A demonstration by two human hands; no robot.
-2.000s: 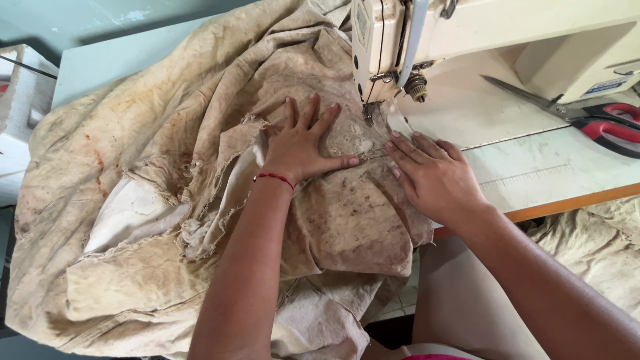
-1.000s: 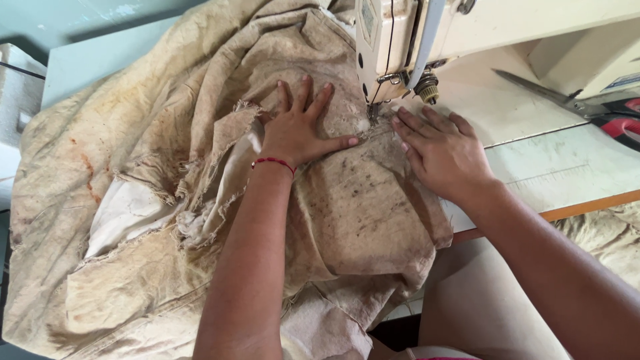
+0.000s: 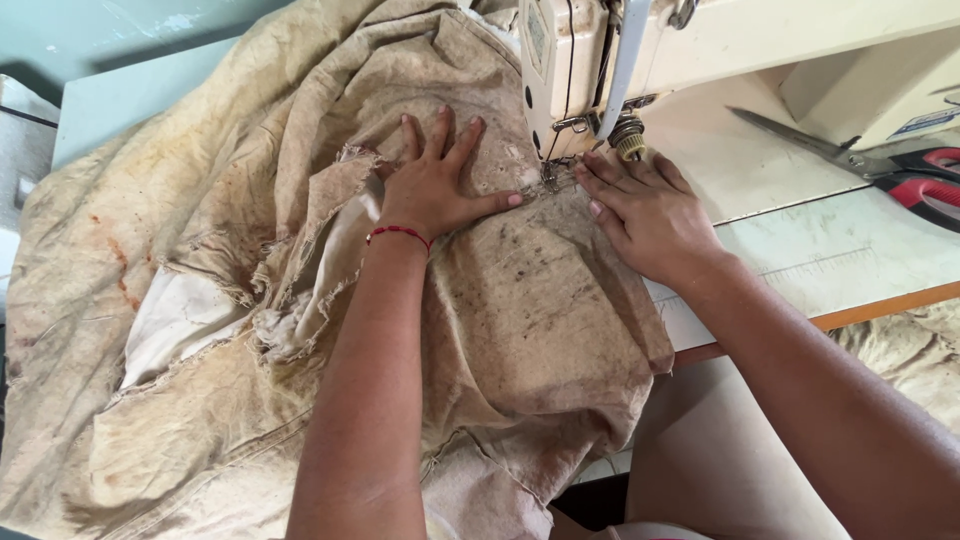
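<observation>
A large stained, beige canvas-like cloth [image 3: 525, 300] with frayed tears spreads over the sewing table and hangs off its front edge. My left hand [image 3: 435, 187], a red cord bracelet at its wrist, lies flat on the cloth with fingers spread, left of the needle. Against the cloth just right of the presser foot [image 3: 551, 176] rests my right hand [image 3: 645, 210], palm down, fingers slightly apart. The head of a cream sewing machine [image 3: 566, 82] stands above, its foot down at the cloth between my hands. My right fingertips are partly behind the tension knob [image 3: 628, 139].
Large scissors [image 3: 862, 161] with black and red handles lie on the table at the right, near the machine's base. A printed ruler scale [image 3: 817, 262] marks the tabletop near its wooden edge [image 3: 885, 306]. More stained cloth [image 3: 907, 352] is below at the right.
The dark-spotted part of the cloth has shifted slightly toward the lower right. Both hands stay spread on the cloth beside the needle. The view has moved a little.
</observation>
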